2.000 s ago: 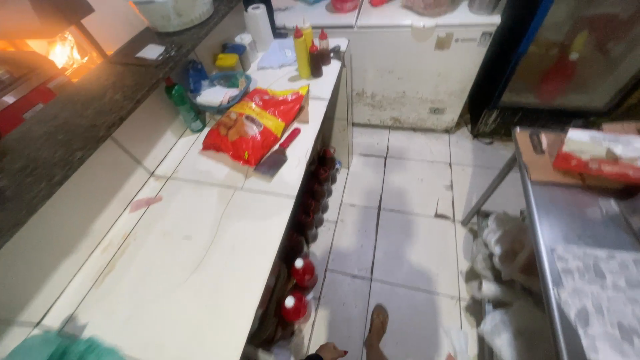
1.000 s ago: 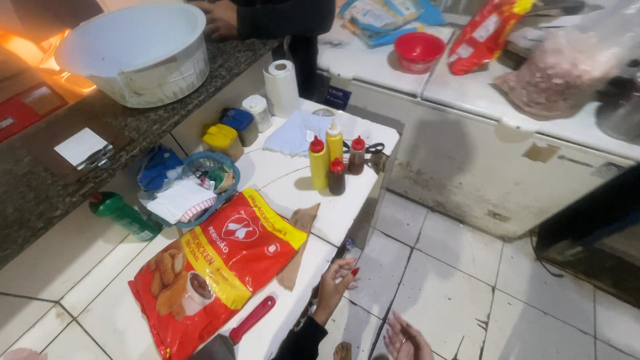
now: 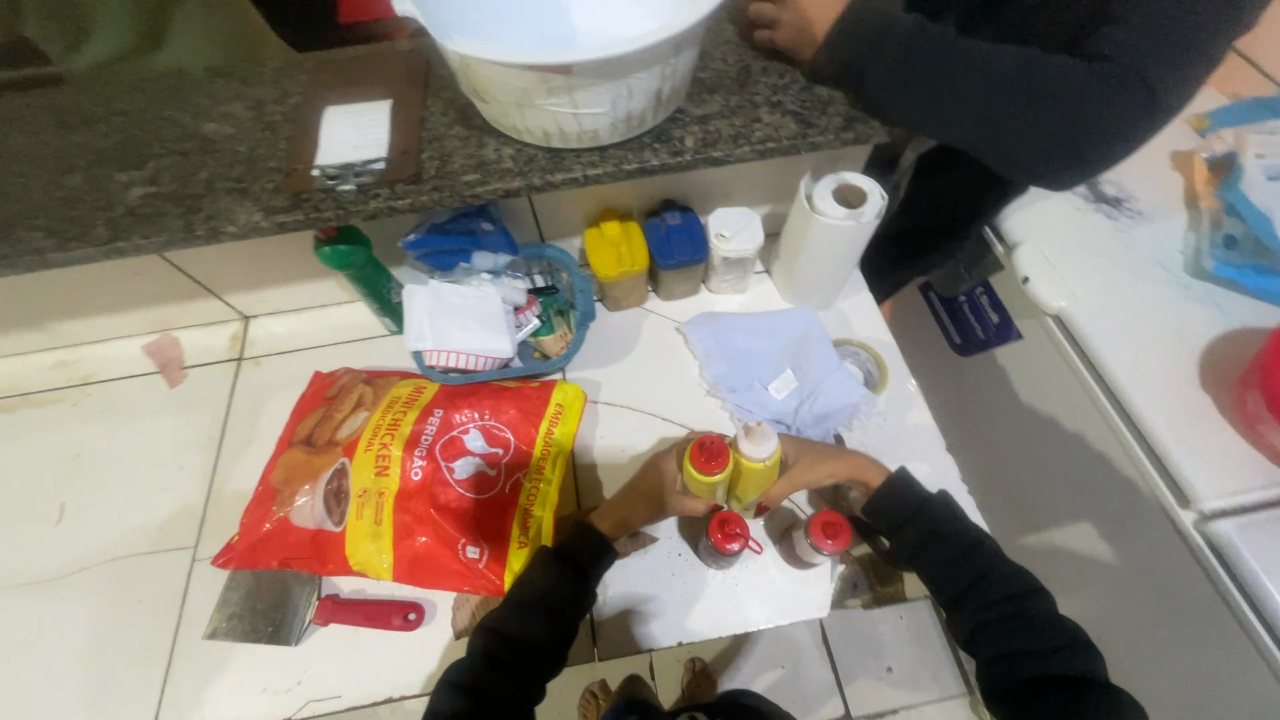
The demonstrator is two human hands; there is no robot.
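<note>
My left hand [image 3: 650, 492] is wrapped around a yellow squeeze bottle with a red cap [image 3: 707, 468]. Against it, my right hand [image 3: 815, 468] grips a yellow squeeze bottle with a whitish cap [image 3: 755, 466]. Just in front of my hands stand two dark sauce bottles with red caps, one at the left [image 3: 727, 540] and one at the right [image 3: 822, 536]. A light blue cloth [image 3: 780, 365] lies behind the bottles. Left of my hands rests a red and yellow bag of breaded chicken [image 3: 420, 480], with a red-handled metal scraper [image 3: 368, 613] below it.
A blue basket [image 3: 582, 330] of small packets, lidded containers [image 3: 676, 250] and a paper towel roll [image 3: 830, 238] line the wall. A white tub [image 3: 580, 90] and clipboard [image 3: 352, 135] are on the granite ledge. Another person's sleeve [image 3: 950, 95] reaches in. A white freezer [image 3: 1120, 300] stands right.
Both my hands, apart and near the counter's edge a second ago, are now on the two yellow bottles. The view has moved closer over the counter.
</note>
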